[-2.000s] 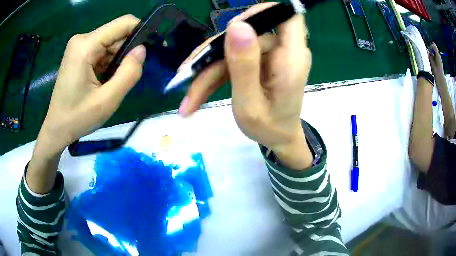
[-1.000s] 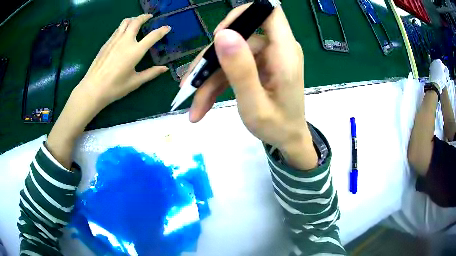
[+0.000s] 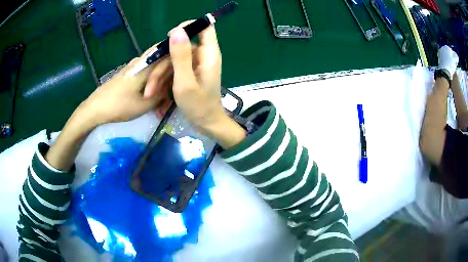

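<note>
My right hand (image 3: 197, 77) is closed around a black pointed hand tool (image 3: 187, 31), its pale tip pointing down-left over the back of my left hand. My left hand (image 3: 115, 100) reaches in from the left, its fingertips partly hidden behind my right hand. A dark phone middle frame (image 3: 142, 166) slants below both hands, above the blue film pile (image 3: 110, 189). A dark blue film (image 3: 163, 153) lies across part of its window. My right hand covers the frame's upper middle, so which fingers hold it cannot be told.
Other phone frames lie on the green conveyor belt (image 3: 246, 56), one with blue film at upper left. A blue-and-black marker (image 3: 363, 143) lies on the white table cover (image 3: 313, 133). Another person's arm (image 3: 435, 120) is at the right, with a red tray (image 3: 428, 4) above.
My right hand has moved left with the tool and crossed over my left hand. A frame now shows above the film pile. Frames on the belt have shifted left.
</note>
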